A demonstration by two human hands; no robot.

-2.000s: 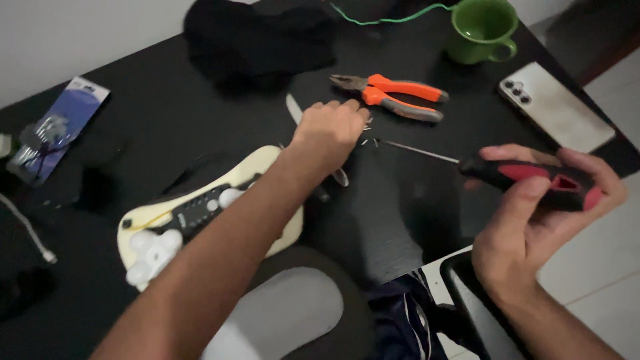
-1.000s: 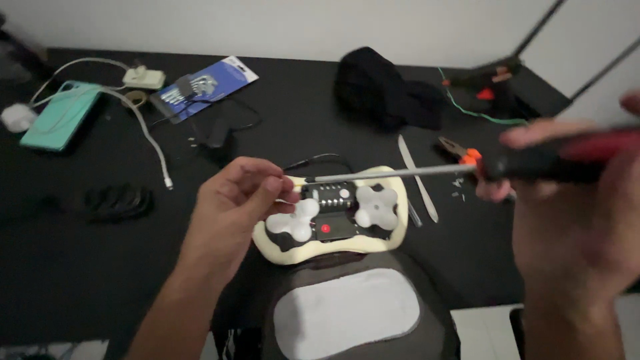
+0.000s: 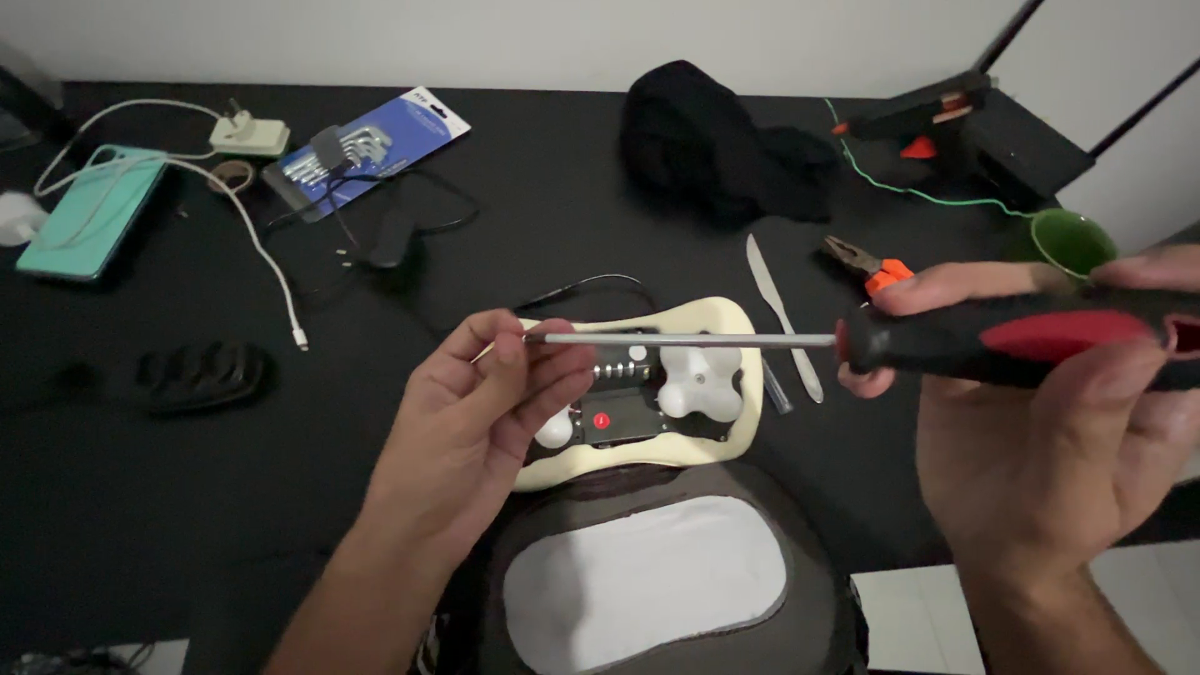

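My right hand [image 3: 1041,403] grips the black and red handle of a screwdriver [image 3: 694,340], whose shaft points left. The fingers of my left hand [image 3: 497,394] pinch at the screwdriver's tip; a small thing may be between them, too small to tell. Below and behind the shaft lies an opened massager unit with a cream plastic frame [image 3: 741,431], a white lobed massage head [image 3: 698,380] and a dark middle part with a red dot. My left hand hides much of its left side. A dark padded cover with a white oval panel [image 3: 647,581] is in front of it.
A table knife [image 3: 783,314] and pliers [image 3: 867,265] lie right of the unit. Behind are black cloth [image 3: 712,150], a green cup [image 3: 1073,244] and a glue gun [image 3: 919,103]. Hex keys on a blue card [image 3: 375,150], a teal phone [image 3: 94,220] and white cable [image 3: 258,234] lie left.
My left hand has left the spot by the pliers and now meets the screwdriver tip above the unit. The screwdriver has swung to nearly level. The view has shifted left.
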